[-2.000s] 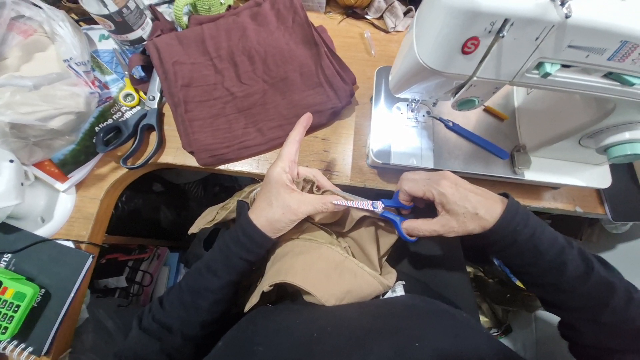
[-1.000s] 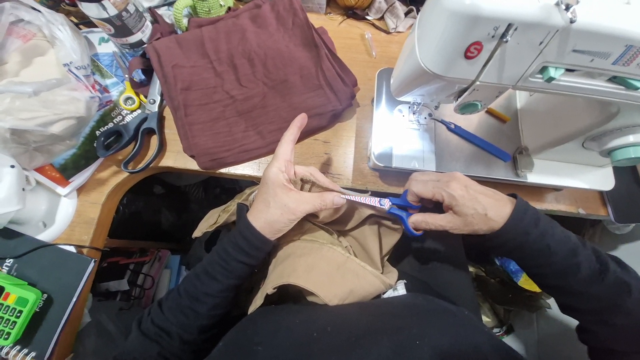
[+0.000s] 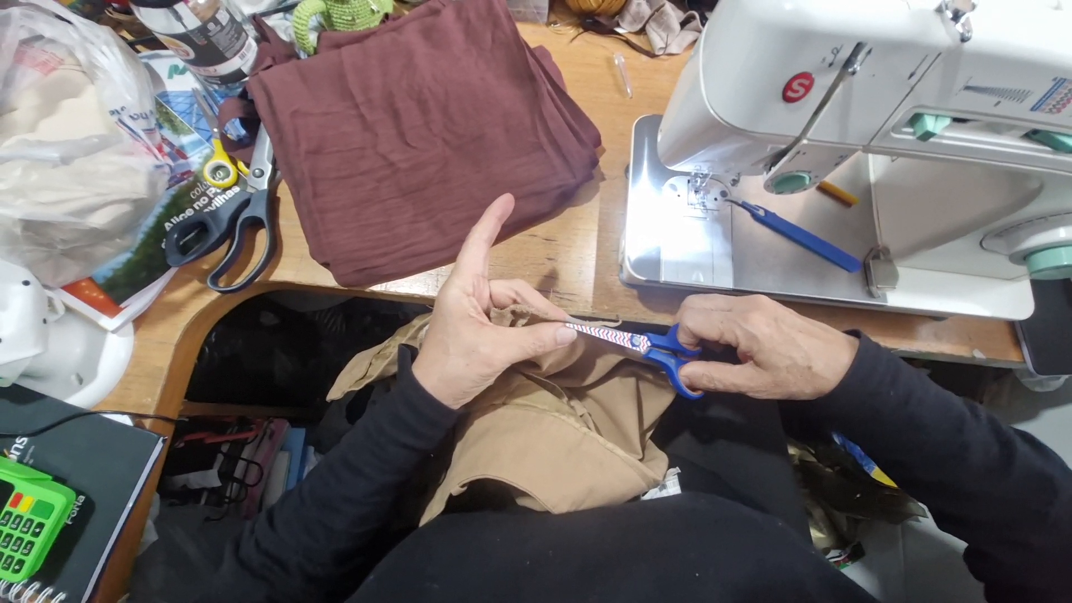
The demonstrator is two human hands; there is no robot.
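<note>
In my lap lies a tan fabric garment (image 3: 544,435). My left hand (image 3: 490,322) pinches its upper edge between thumb and fingers, with the index finger pointing up. My right hand (image 3: 758,347) has its fingers in the blue handles of small scissors (image 3: 624,337) with zigzag-patterned blades. The blades point left, and their tips meet the cloth edge at my left thumb; whether they are parted there is hard to tell. A thin strip or thread of tan cloth lies along the blades.
Folded maroon fabric (image 3: 427,142) lies on the wooden table (image 3: 578,243). At right stands a white sewing machine (image 3: 754,92) with blue bent tweezers (image 3: 800,239) on its bed. Black-handled shears (image 3: 239,226), yellow-handled scissors (image 3: 221,167), a plastic bag (image 3: 75,159) and a green card terminal (image 3: 29,519) are at left.
Both hands keep nearly the same place and hold on the cloth and scissors. Between the earliest frame and now, the scissors have shifted slightly to the right relative to my left hand.
</note>
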